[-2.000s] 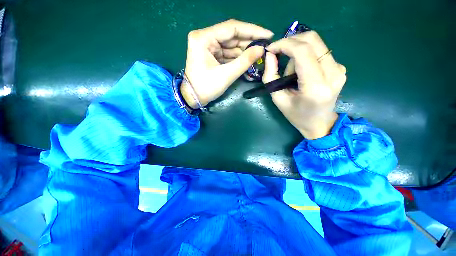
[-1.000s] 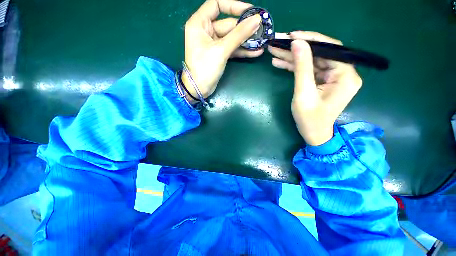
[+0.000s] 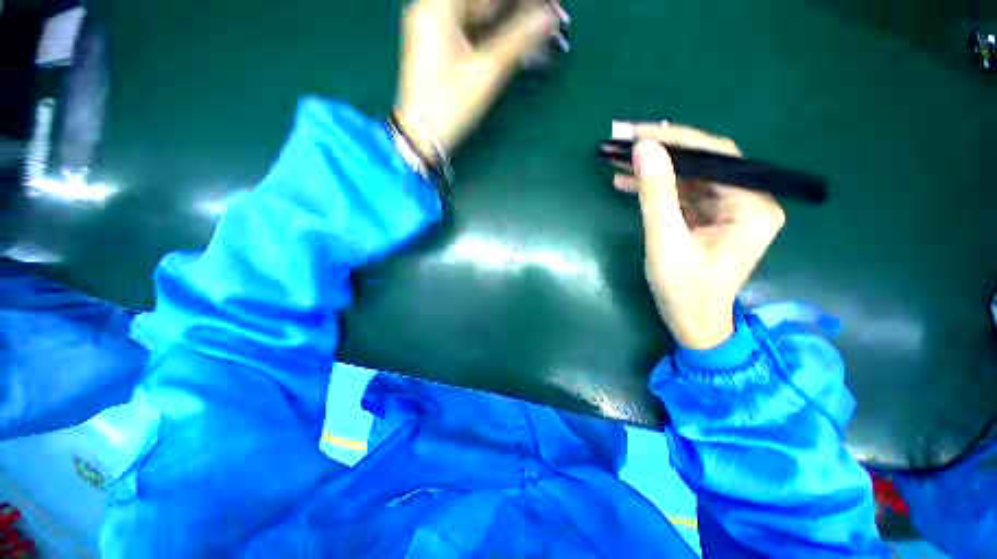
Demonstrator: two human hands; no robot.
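Note:
My left hand (image 3: 459,66) is at the top edge of the view, blurred and partly cut off. It pinches the round device housing (image 3: 562,28), of which only a blurred edge with silvery specks shows at the fingertips. My right hand (image 3: 705,207) is to the right over the belt and holds a long matte-black tool (image 3: 754,175) between thumb and fingers. The tool's slim end points left, towards the left hand, and touches nothing. A small white piece (image 3: 622,130) shows at the right fingertips; what it is I cannot tell.
The shiny dark-green belt (image 3: 514,317) spans the view. A small dark and silver unit (image 3: 985,49) lies at the far upper right. Pale and metallic parts (image 3: 82,98) stand along the left edge. A person's blue sleeve or smock (image 3: 66,349) shows at the lower left.
The housing moved from between both hands up and away with my left hand, to the top edge. My right hand with the black tool has drawn apart from it, slightly downward.

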